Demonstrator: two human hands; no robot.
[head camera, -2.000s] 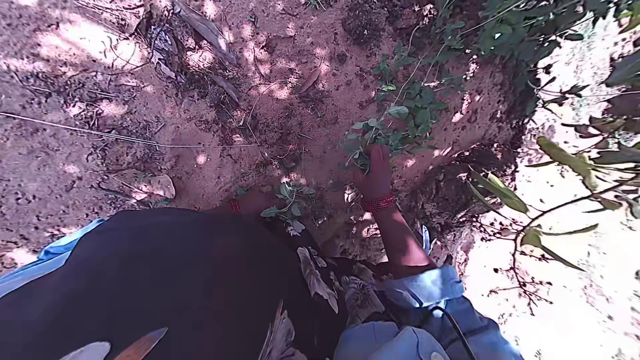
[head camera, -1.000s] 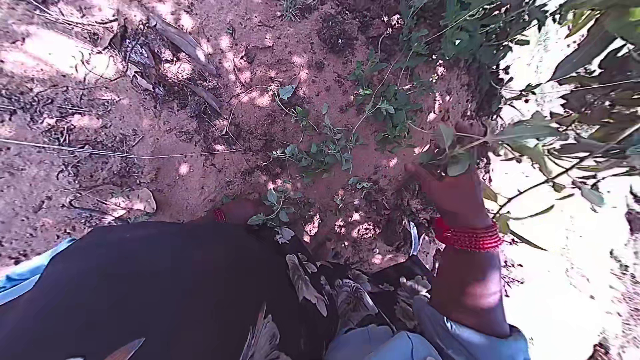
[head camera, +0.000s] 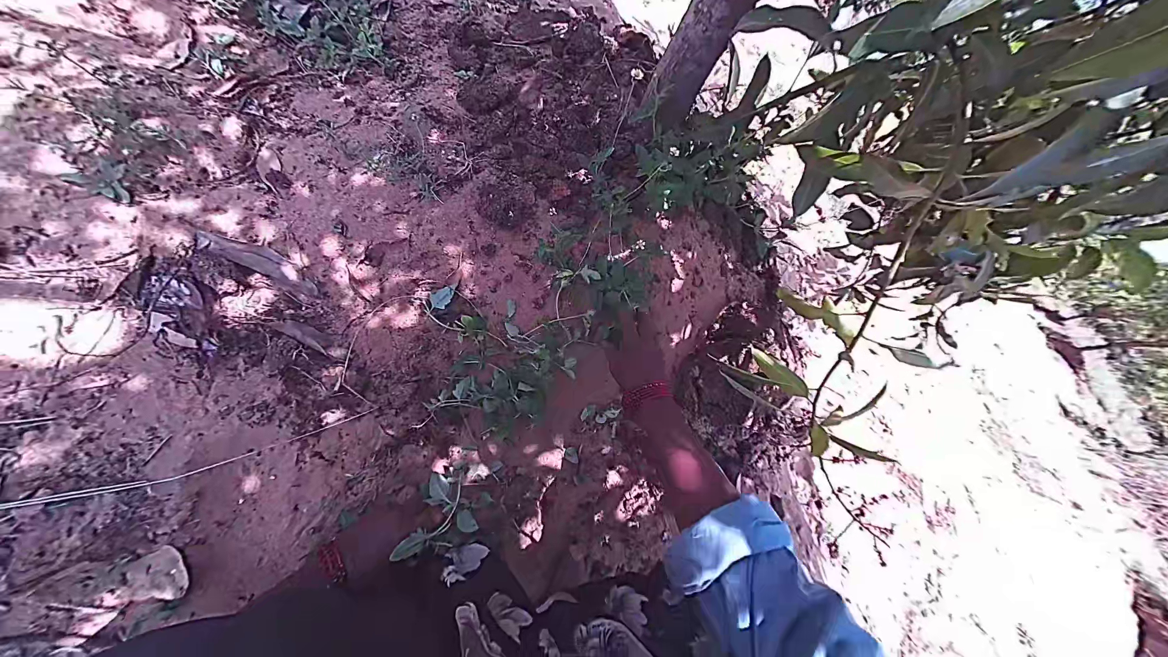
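Observation:
My right hand (head camera: 631, 347), with red beads at the wrist, reaches down to a leafy green weed (head camera: 607, 274) on the reddish soil. Leaves cover its fingertips, so the grip is hard to make out. Low in the view, my left hand (head camera: 388, 534) is in shadow beside a leafy sprig (head camera: 447, 520), also with red beads at the wrist; its fingers are not clear. Between the hands lies a tangle of uprooted-looking weeds (head camera: 497, 379) on the soil.
A tree trunk (head camera: 689, 64) rises at the top, with low weeds at its base. A leafy branch (head camera: 867, 319) hangs at the right. Dry leaves (head camera: 255, 260) and a thin string or stem (head camera: 192, 474) lie on the left, above a stone (head camera: 157, 573).
My right hand has moved from beside the hanging branch back left to the weeds. The tangle between the hands shows one second ago but not two seconds ago. The view has shifted.

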